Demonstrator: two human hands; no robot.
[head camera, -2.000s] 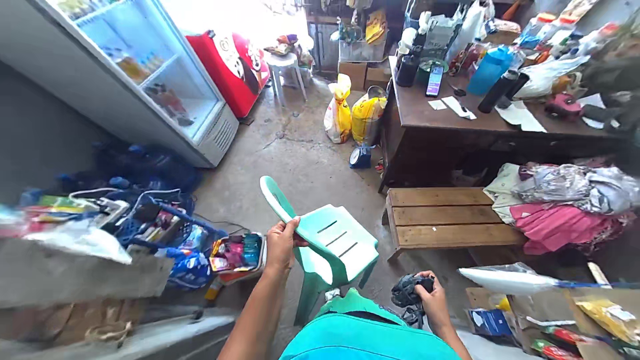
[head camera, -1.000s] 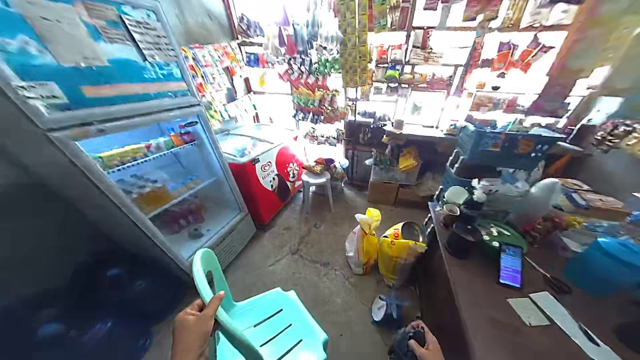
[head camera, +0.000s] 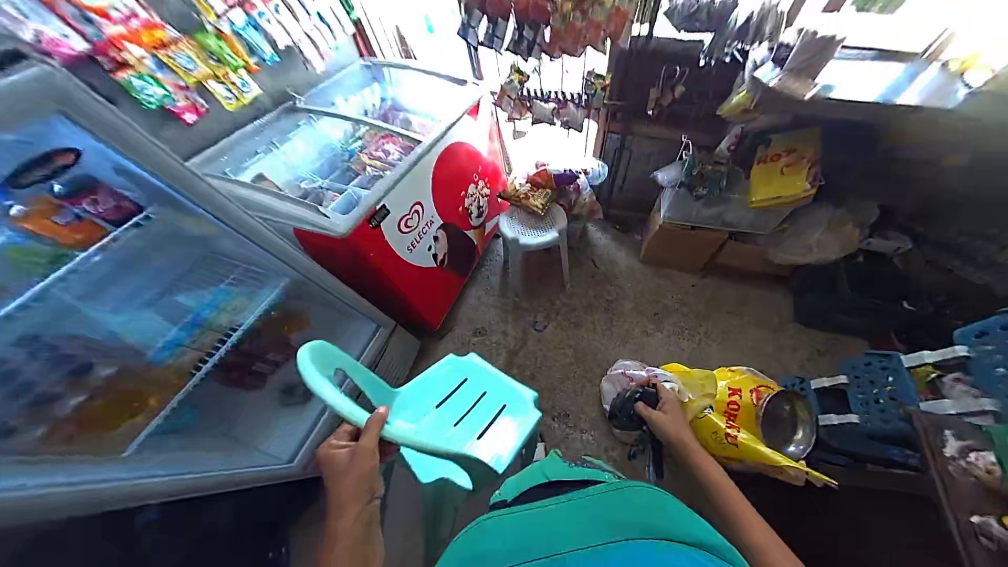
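Note:
My left hand (head camera: 356, 465) grips the curved backrest rim of a small mint-green plastic chair (head camera: 465, 409), thumb on top. The chair's slatted seat faces up, and the glass-door display fridge (head camera: 236, 346) is close on its left. In my right hand (head camera: 665, 413) is a bundled black item (head camera: 630, 409), perhaps cloth or plastic, with a strip hanging below it. That hand is in front of a white plastic bag and beside a yellow printed sack (head camera: 728, 417), which has a metal bowl (head camera: 787, 424) at its mouth.
A red chest freezer (head camera: 417, 236) with glass lids stands ahead, next to a white plastic stool (head camera: 535, 228) bearing packets. Cardboard boxes (head camera: 681, 240) sit by the far wall. At the right are blue plastic baskets (head camera: 874, 394) and a dark table edge. Snack packets hang overhead.
The view has swung from the table and wooden bench toward the freezer. The green chair, held by my left hand throughout, has moved along the floor area to beside the fridge. The black bundle stays in my right hand.

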